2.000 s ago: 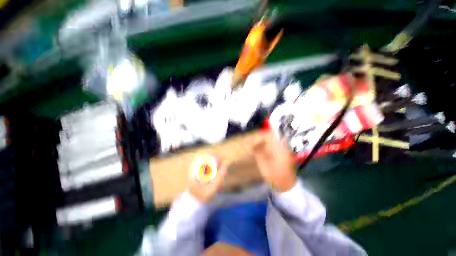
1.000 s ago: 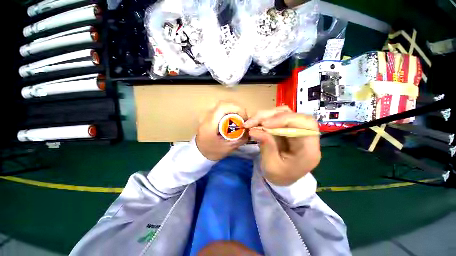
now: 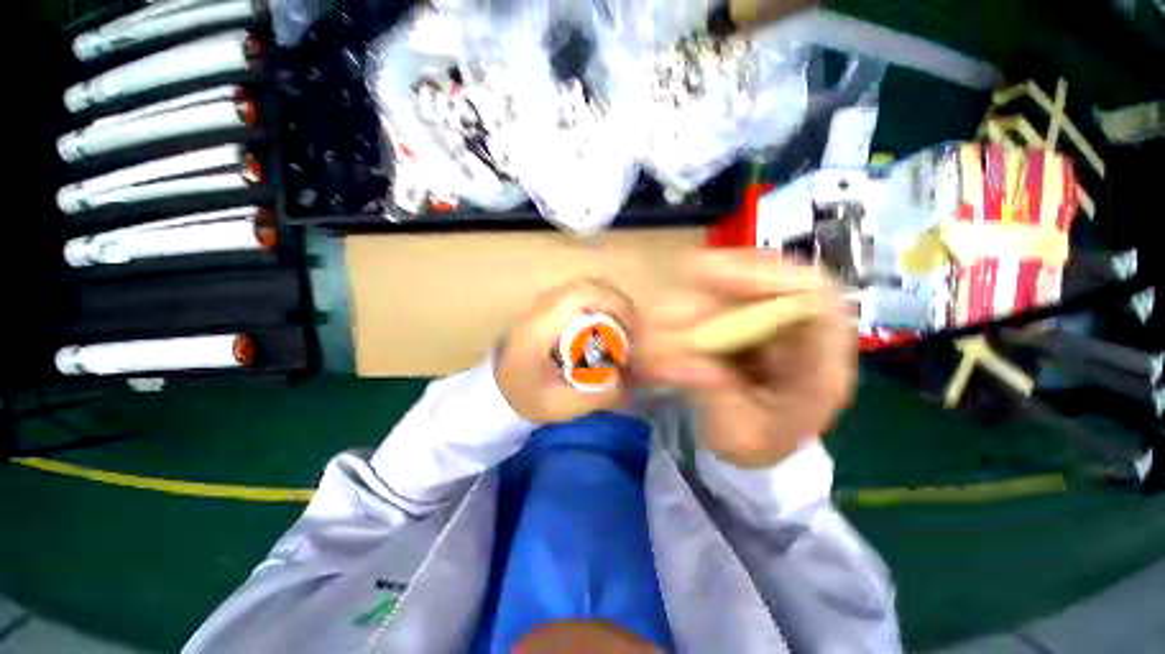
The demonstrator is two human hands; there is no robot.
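Observation:
My left hand [image 3: 547, 351] is closed around a folded white leg set, held end-up toward the camera. Its round white rim and orange inner ends [image 3: 594, 351] face me, with a small metallic or white part at the centre. My right hand [image 3: 767, 371] is just right of that end and blurred. It holds a thin tan stick or tweezers [image 3: 754, 322], whose tip I cannot make out. The cardboard work board [image 3: 434, 300] lies behind my hands.
Clear bags of small parts [image 3: 575, 128] stand behind the board on a black tray [image 3: 326, 141]. A slotted black tray [image 3: 166, 300] with folded white tubes is at left. A screw feeder [image 3: 882, 236] with red-and-white covering is at right. Dark poles are at the far right.
The scene has sharpened since the first frame. Since one second ago, my right hand has moved slightly right, away from the orange end, and blurred. A metallic or white part now shows at its centre.

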